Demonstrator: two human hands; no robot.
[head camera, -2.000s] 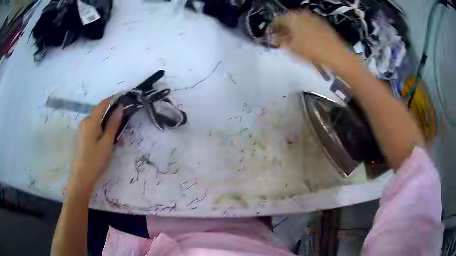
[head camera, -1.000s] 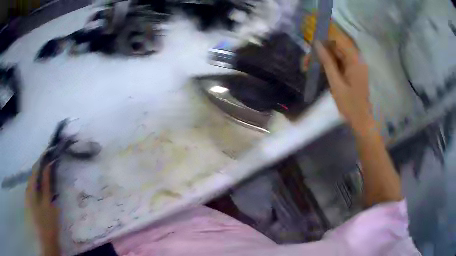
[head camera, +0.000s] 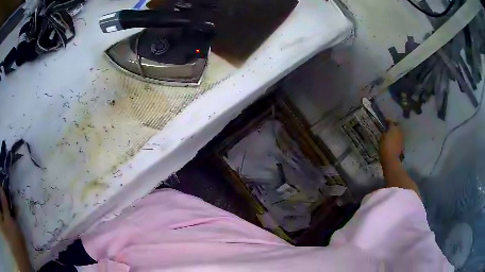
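My right hand (head camera: 392, 147) is off the table at the right, closed around the lower end of a thin grey strip (head camera: 378, 116). The strip points up and left over a side surface. My left hand (head camera: 7, 220) is cut off by the left edge, and its grip is hidden. Black cloth pieces (head camera: 8, 159) lie just above its fingertips. The steam iron (head camera: 165, 56) lies on the white cloth-covered table (head camera: 69, 122), its red light on.
A dark brown rest pad (head camera: 250, 32) lies right of the iron. Black bundles (head camera: 50, 26) are at the far left. Many grey strips (head camera: 444, 69) are heaped on the side surface, crossed by a long pale band (head camera: 431, 48). An open-topped box (head camera: 274, 175) of scraps is below the table edge.
The view has swung right and down. My right hand, with a grey strip, has moved from beside the iron to the side surface. My left hand is now mostly out of view.
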